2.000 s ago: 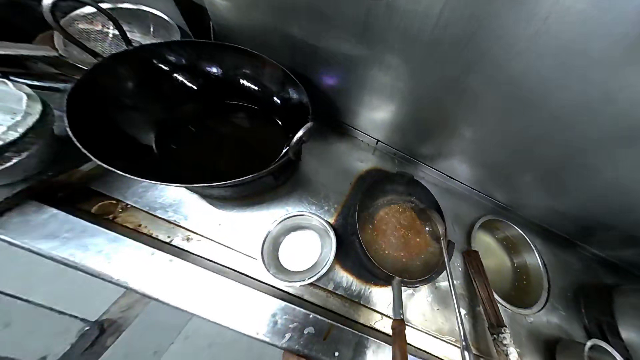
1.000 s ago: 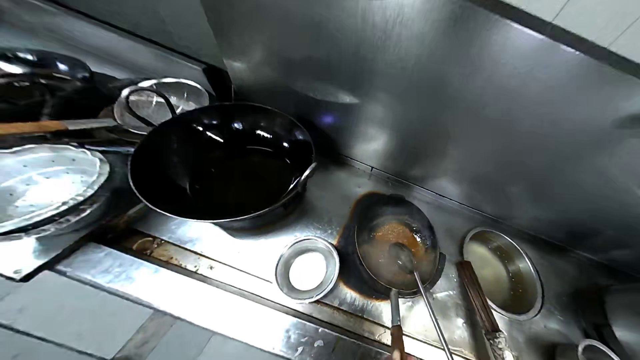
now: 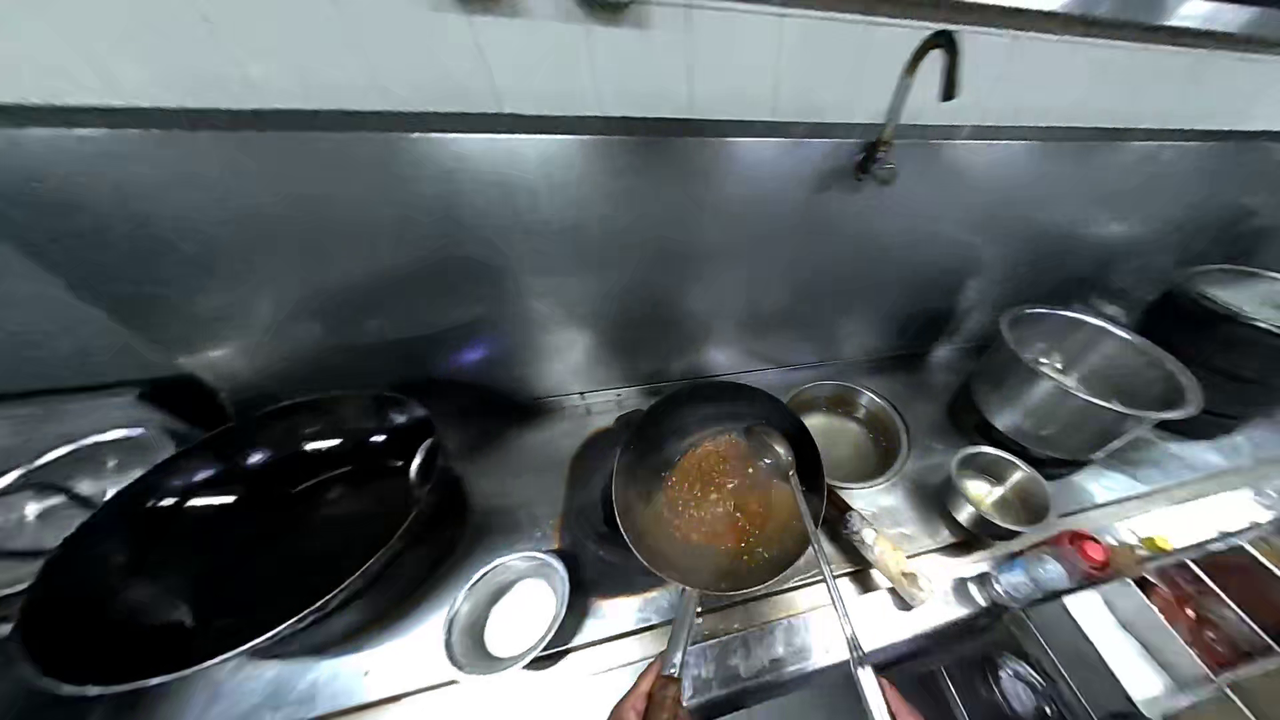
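Note:
At the bottom edge, my left hand grips the wooden handle of a dark wok. My right hand, mostly cut off by the frame, is on the long handle of a metal ladle. The ladle's bowl rests inside the wok at its upper right, in a reddish-brown sauce with specks. Left of the wok stands a steel bowl with white contents. Just behind the wok at right is a steel pot of cloudy liquid.
A large black wok fills the left side. Rightward are a small steel pot, a bigger steel pot, a red-capped bottle lying down and containers of sauce. A tap rises above the metal backsplash.
The ladle, beside the sauce two seconds ago, is now in the wok. The wok has shifted right off the dark burner area. Both hands show more at the bottom edge. The view has swung up and right.

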